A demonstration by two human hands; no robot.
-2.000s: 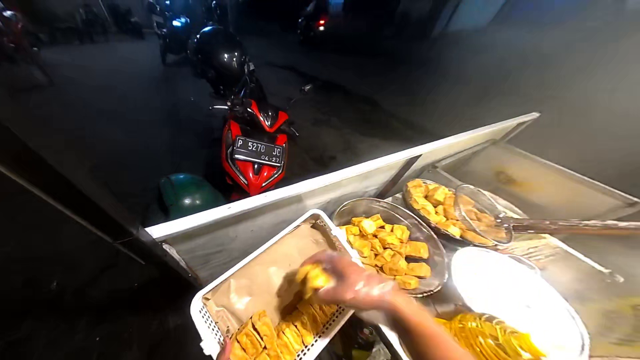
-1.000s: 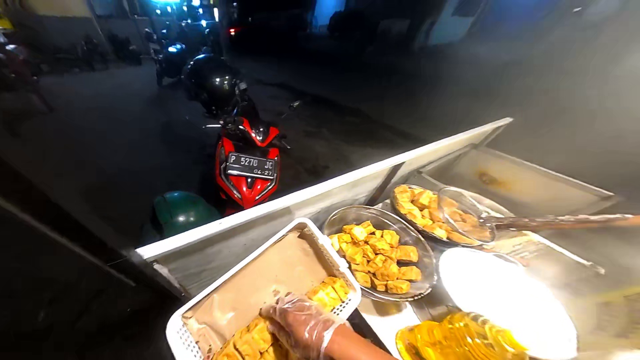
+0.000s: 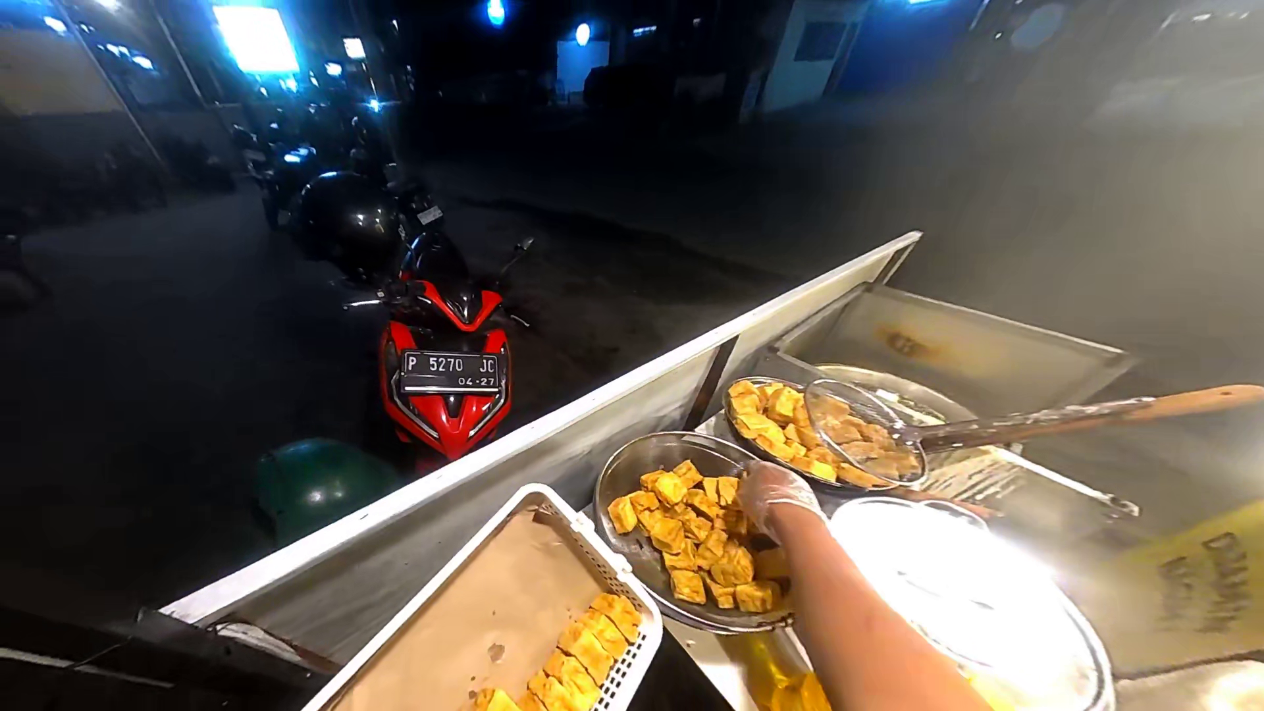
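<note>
My right hand (image 3: 778, 494), in a clear plastic glove, reaches over the right side of a round metal bowl (image 3: 617, 464) of fried tofu cubes (image 3: 694, 533). Its fingertips are hidden, so whether they hold a piece cannot be told. At the lower left, a white plastic basket (image 3: 434, 589) lined with brown paper holds a row of fried tofu pieces (image 3: 583, 654) along its right side. Behind the bowl, a second round container holds more tofu (image 3: 775, 415), with a wire strainer (image 3: 913, 434) with a wooden handle resting across it. My left hand is not in view.
A pale raised board (image 3: 553, 434) edges the cart. At the right stands a brightly lit white round container (image 3: 973, 583), with something yellow (image 3: 795, 691) below my arm. Beyond the board are a parked red motorcycle (image 3: 449, 375) and a green rounded object (image 3: 321, 484).
My right hand has moved from the tofu row in the basket to the right side of the metal bowl. The view has shifted.
</note>
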